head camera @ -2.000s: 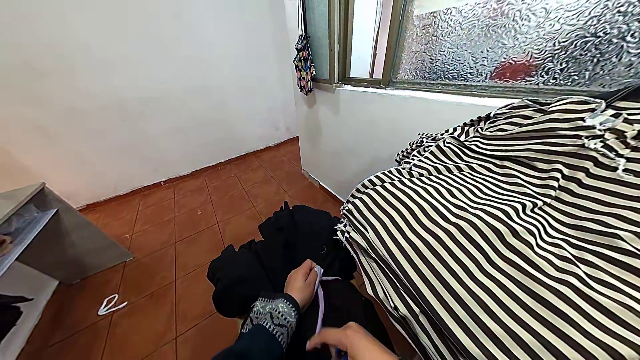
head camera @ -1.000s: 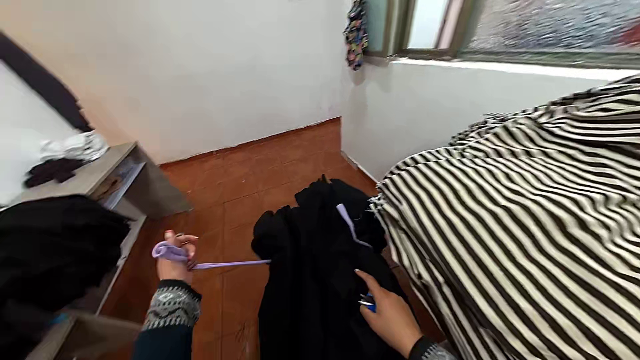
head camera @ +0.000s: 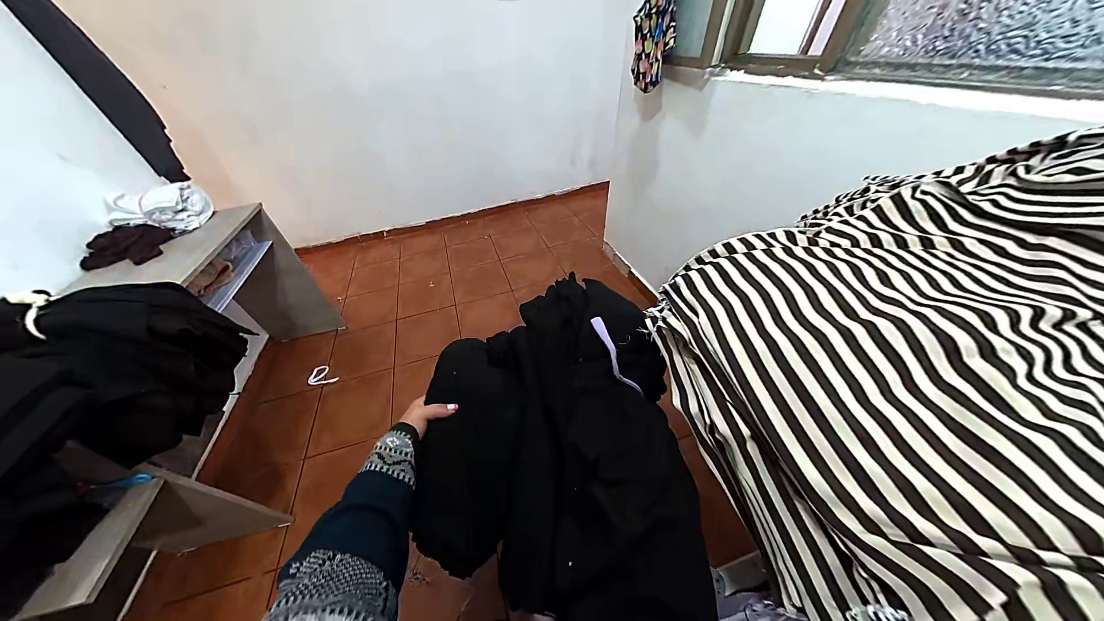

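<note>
My left hand [head camera: 429, 414] is at the left edge of a bundle of black fabric [head camera: 586, 448] low in the middle of the view. Its thumb lies on the fabric, and its other fingers are hidden behind or under the cloth. A pale lilac strip [head camera: 609, 347] rests on the upper right part of the black fabric. My right hand is not in view. The roll of lilac ribbon does not show.
A black-and-white striped cloth [head camera: 897, 345] covers a large heap on the right. At left, a grey shelf unit [head camera: 293, 280] stands beside a pile of black fabric [head camera: 147, 362]. A white loop [head camera: 322, 376] lies on the tiled floor.
My left hand held a lilac roll out to the left a second ago; now it is at the black fabric without the roll showing. My right hand has left the view.
</note>
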